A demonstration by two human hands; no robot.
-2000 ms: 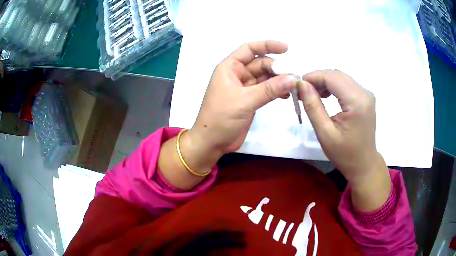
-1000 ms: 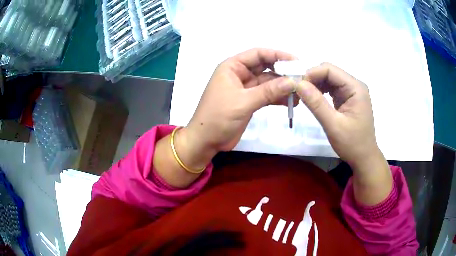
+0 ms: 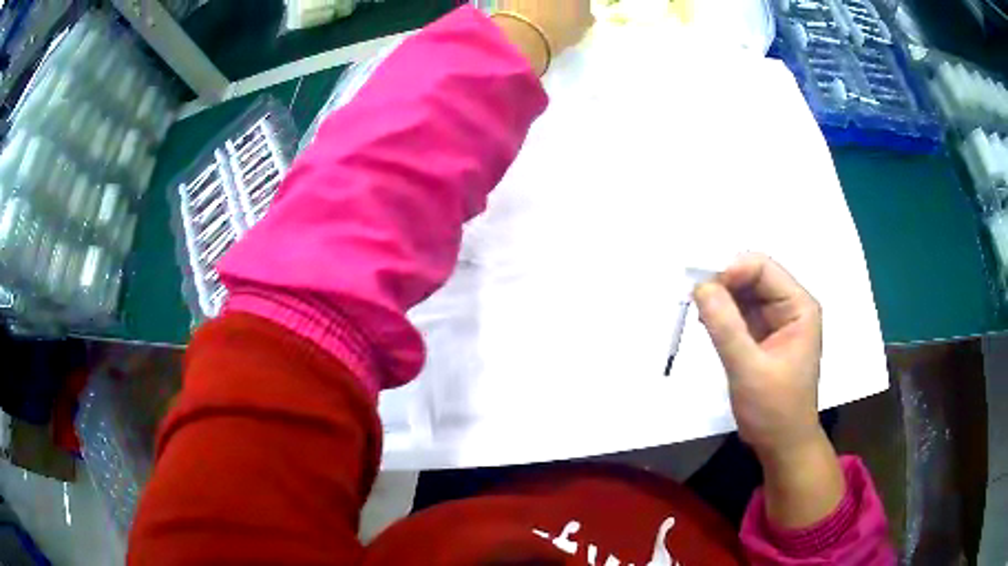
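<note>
My right hand (image 3: 768, 348) pinches the white head of a stemmed insert (image 3: 679, 332) between thumb and fingers, above the right part of the white sheet (image 3: 597, 243). The insert's thin stem points down, slightly left, with a dark tip. My left hand (image 3: 564, 20) is stretched far forward to the top edge of the picture. It is mostly cut off, so its fingers and anything in them do not show. Small yellowish parts (image 3: 674, 11) lie just right of it at the sheet's far edge.
A clear insert tray (image 3: 234, 188) lies left on the green bench (image 3: 917, 221), partly behind my left sleeve. Clear trays of housings (image 3: 66, 188) stand far left. A blue tray (image 3: 873, 127) with small pale parts is at the upper right. White block-like parts (image 3: 984, 149) are at the right edge.
My left hand has let go of the insert and moved far forward. My right hand has moved lower with the insert. The view has shifted, showing more of the bench's far side and right side.
</note>
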